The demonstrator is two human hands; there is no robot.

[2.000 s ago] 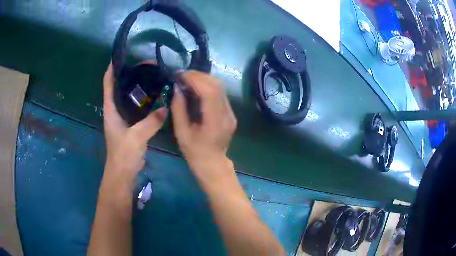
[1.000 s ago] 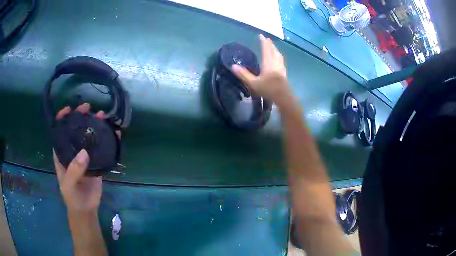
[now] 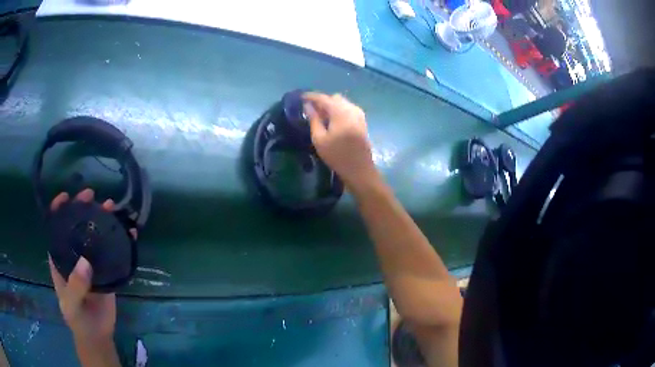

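Note:
One pair of black headphones point(image 3: 93, 247) lies at the left on the dark green belt. My left hand point(image 3: 90, 301) grips its near ear cup, thumb on the flat face and fingers over the far edge. A second pair of black headphones point(image 3: 269, 183) lies at the centre of the belt. My right hand point(image 3: 337, 132) pinches the far ear cup of this pair between thumb and fingers. The cup's face is partly hidden by the hand and blurred.
More black headphones point(image 3: 481, 168) lie farther right on the belt, and part of another pair shows at the left edge. A white sheet point(image 3: 215, 18) and a small fan point(image 3: 474, 21) are beyond the belt. A large dark shape point(image 3: 567, 258) blocks the right side.
My left hand turned its ear cup, now closed, face up, and moved left in view. My right hand left that pair, reached over the centre pair and took hold of its ear cup.

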